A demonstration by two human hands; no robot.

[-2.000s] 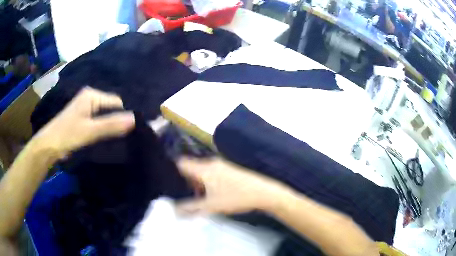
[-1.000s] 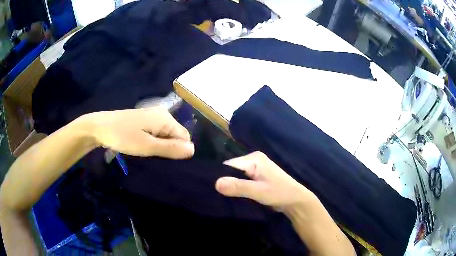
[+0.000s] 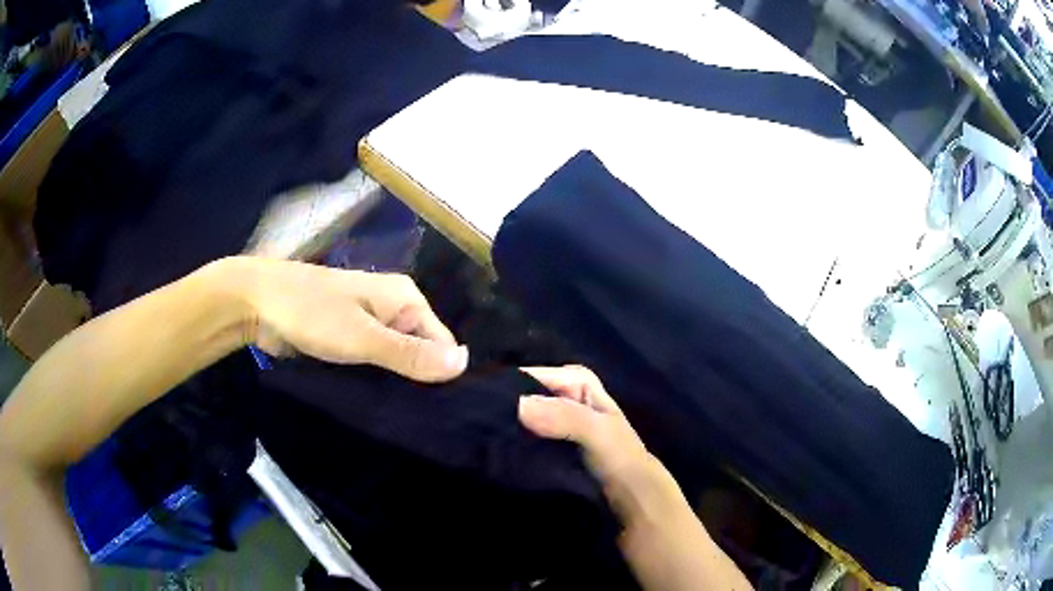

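Note:
A black garment piece [image 3: 427, 462] hangs over my lap. My left hand [image 3: 358, 329] is closed on its upper edge, thumb on top. My right hand [image 3: 577, 416] pinches the same edge a little to the right. The fingertips under the cloth are hidden. A wide folded navy-black band panel [image 3: 716, 358] lies along the front edge of the white table, beside my right hand, not touched by it.
A narrow dark strip [image 3: 681, 87] lies across the table's far side. A dark garment heap [image 3: 243, 127] is at left, near a white roll [image 3: 497, 16]. The sewing machine [image 3: 981, 202], shears [image 3: 976, 462] and small scissors [image 3: 1000, 387] are at right. A blue bin [image 3: 139, 508] stands lower left.
Two seconds ago my hands were blurred and farther apart, with a white area showing below. Now both are close together on the black cloth's edge. Since one second ago, the view has shifted slightly.

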